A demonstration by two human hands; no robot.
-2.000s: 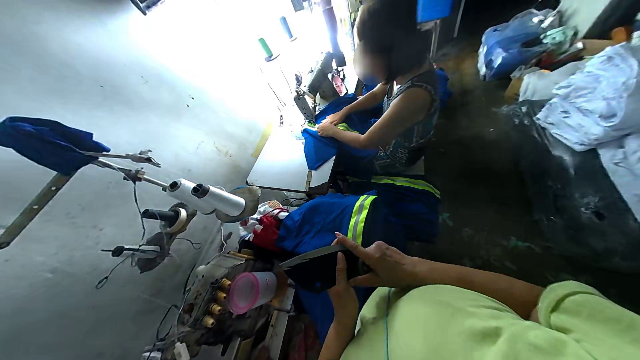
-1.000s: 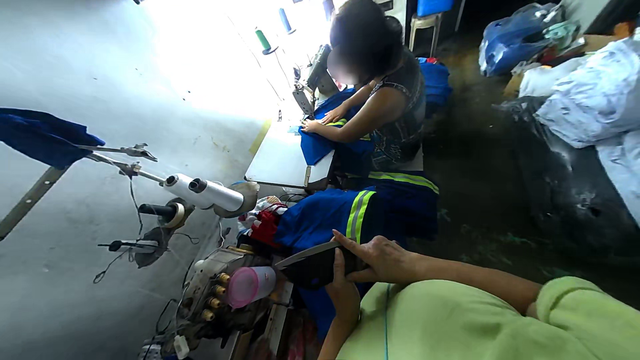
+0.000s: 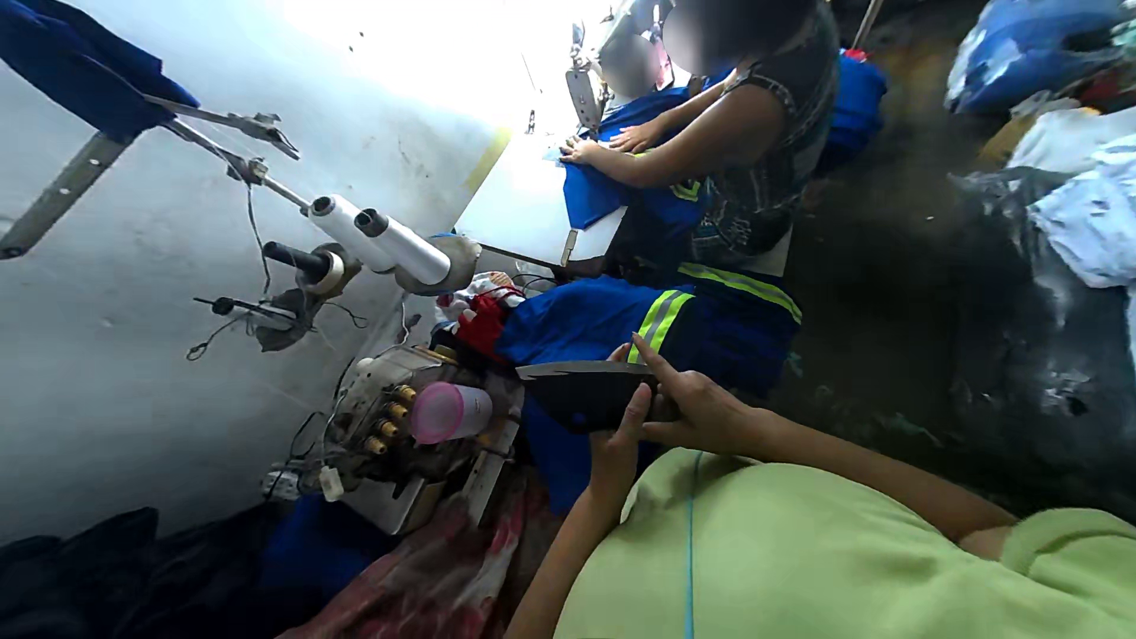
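My left hand (image 3: 619,437) holds the lower right end of a dark, flat piece (image 3: 581,395) that looks like fabric, its thumb pressed on the near face. The piece has a pale grey curved upper edge. My right hand (image 3: 697,406) pinches the same end from the right, with its index finger stretched up past the edge. Behind the piece lies a blue garment (image 3: 577,311) with a yellow and silver reflective band (image 3: 658,324). How the fingers behind the piece sit is hidden.
A sewing machine with a pink-rimmed cup (image 3: 451,413) stands left of my hands. White thread cones (image 3: 404,248) sit on a stand above it. Beyond, a co-worker guides blue cloth at another sewing machine (image 3: 584,93). White cloth (image 3: 1092,213) is piled at the right.
Both hands keep hold of the dark piece. The co-worker's head has moved right since one second ago, while their hands remain on the blue cloth. The view has shifted slightly downward.
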